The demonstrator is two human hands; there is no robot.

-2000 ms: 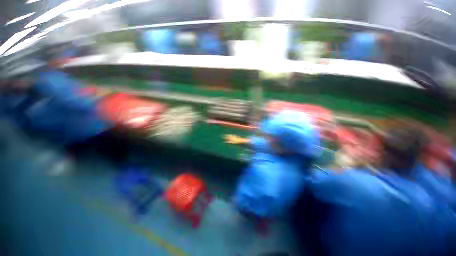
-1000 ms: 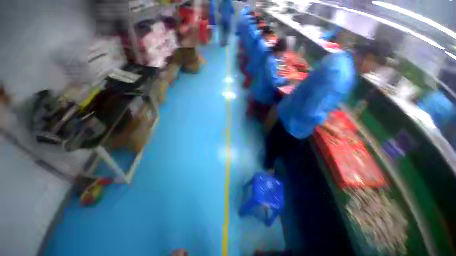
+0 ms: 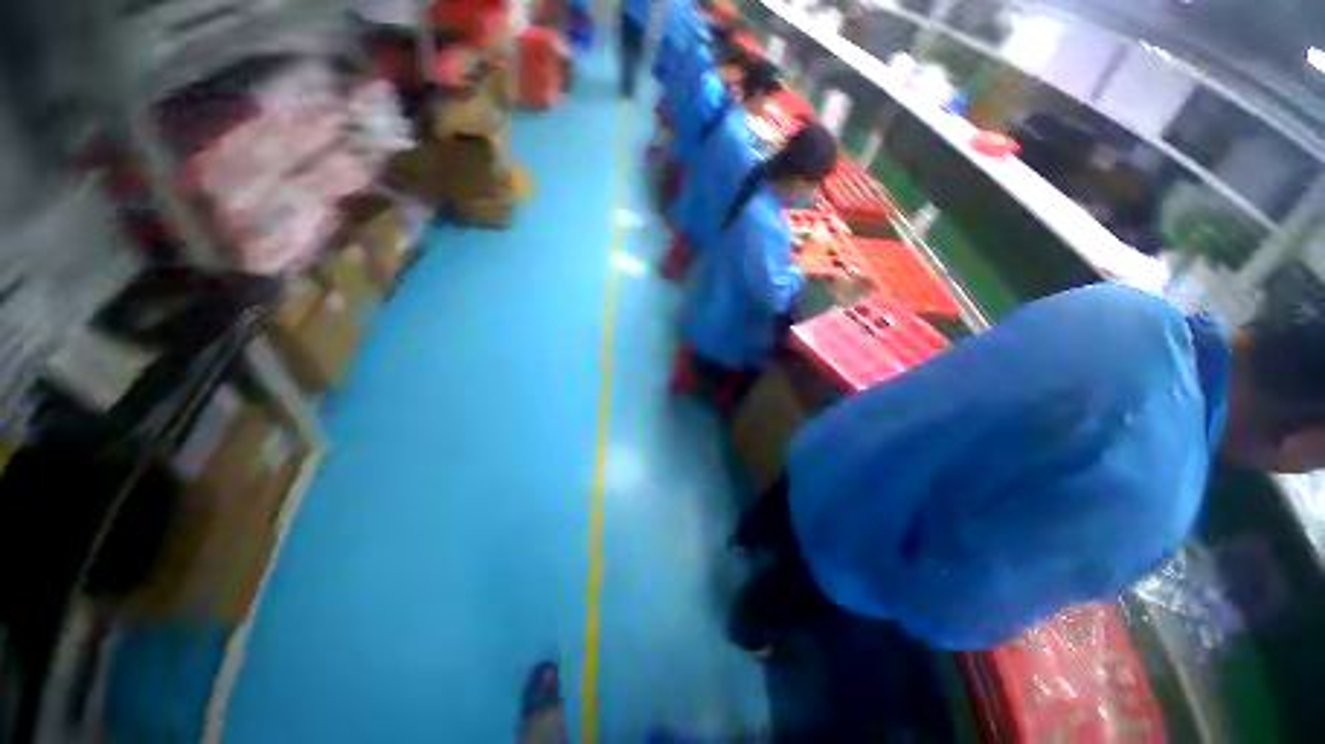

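Note:
Neither of my hands is in view. Nearest in front at the lower right, a stack of red compartment trays (image 3: 1068,683) lies on the green bench under shiny clear film. A person in a blue smock (image 3: 1003,465) leans over the bench and hides part of it. Farther along, a pink-red compartment tray (image 3: 868,343) holds a few dark pieces. More red trays (image 3: 901,273) lie behind it. The far trays are too blurred to tell their contents.
A blue floor with a yellow line (image 3: 599,480) runs ahead. Seated workers in blue (image 3: 744,276) line the bench. Cardboard boxes (image 3: 477,160) and a cluttered rack (image 3: 262,160) stand at the left. A shoe (image 3: 542,686) shows at the bottom. A white shelf (image 3: 1003,172) runs above the bench.
The view has moved forward along the aisle. The leaning person is now larger and nearer. The blue stool and the heap of pale strips have left the picture.

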